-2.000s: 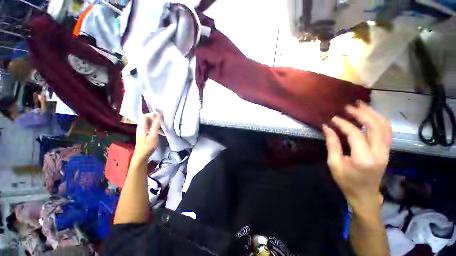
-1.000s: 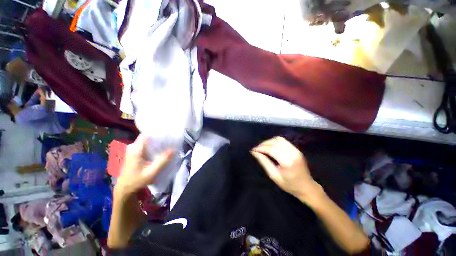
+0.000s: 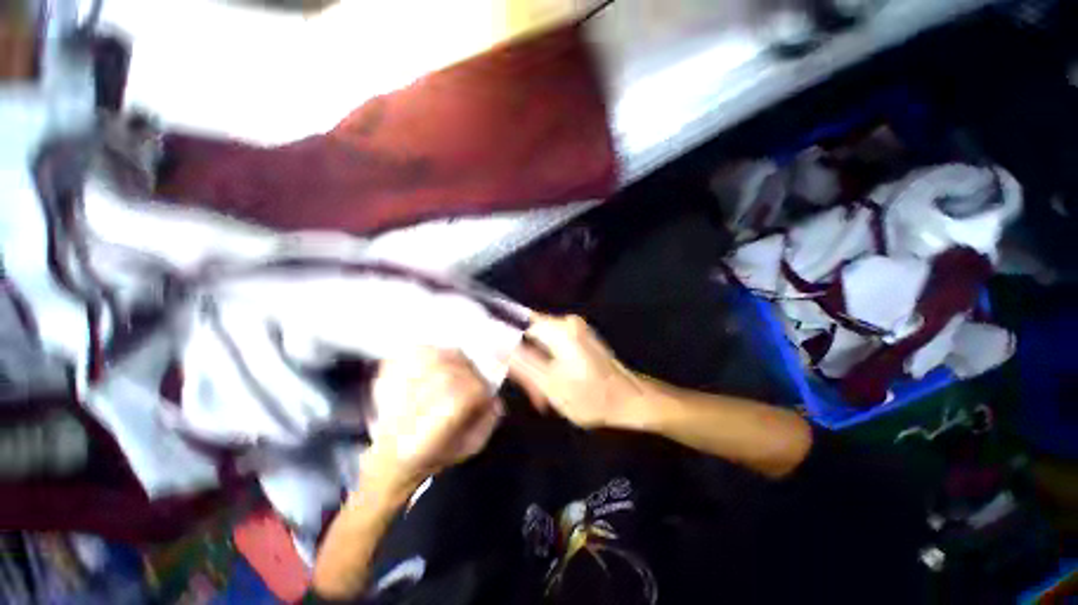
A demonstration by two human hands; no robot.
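Observation:
The white and light grey panel [image 3: 343, 313] with a thin dark seam line is stretched from the heap at left to my hands. My right hand [image 3: 573, 369] pinches its end near the table's front edge. My left hand [image 3: 432, 408] is closed on the same cloth, just left of my right hand. The picture is blurred here, so the single fingers do not show well. The maroon panel [image 3: 473, 130] lies on the white table, beyond my hands and touched by neither.
A blue bin [image 3: 816, 399] at right holds heaped white and maroon pieces [image 3: 887, 290]. The table's front edge [image 3: 662, 154] runs diagonally. Blurred dark scissors [image 3: 816, 30] lie at the upper right. A red object [image 3: 274, 553] is at lower left.
The view has swung right and down, towards the bin. My hands have come together, and the white cloth is now pulled across to them. My right hand, empty before, now holds its end.

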